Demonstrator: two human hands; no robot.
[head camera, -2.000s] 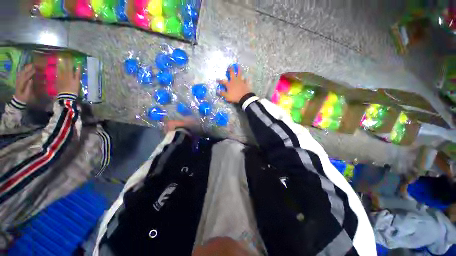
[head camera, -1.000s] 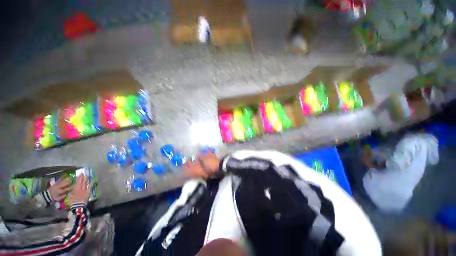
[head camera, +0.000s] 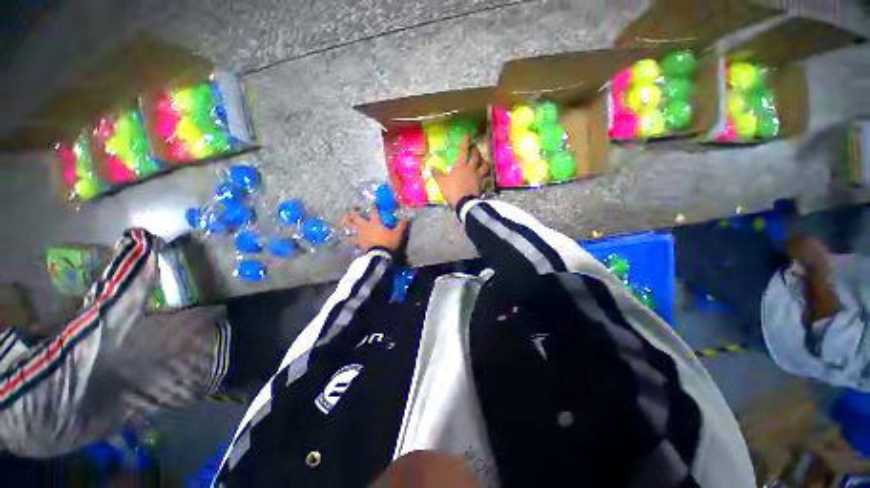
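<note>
My right hand (head camera: 465, 177) reaches into an open display box (head camera: 427, 197) with pink balls (head camera: 410, 166) at its left end. Its fingers are spread over the yellow and green balls (head camera: 445, 139), and no separate ball shows in it. My left hand (head camera: 376, 233) is on the bench at the left of this box, with blue balls (head camera: 384, 198) against its fingertips. Whether it grips them is hidden. More wrapped blue balls (head camera: 232, 206) lie loose further left. Another blue item (head camera: 403, 284) shows at the bench edge, below my left hand.
Several open boxes of coloured balls (head camera: 534, 143) stand to the right and more (head camera: 196, 122) at the upper left. A blue bin (head camera: 656, 262) with green balls is below the bench edge. Coworkers' sleeves show at left (head camera: 119, 276) and right (head camera: 832, 315).
My right hand has gone from the loose blue balls into the box. My left hand is now at the blue balls beside the box. The view has shifted, and the left coworker's hands are hidden.
</note>
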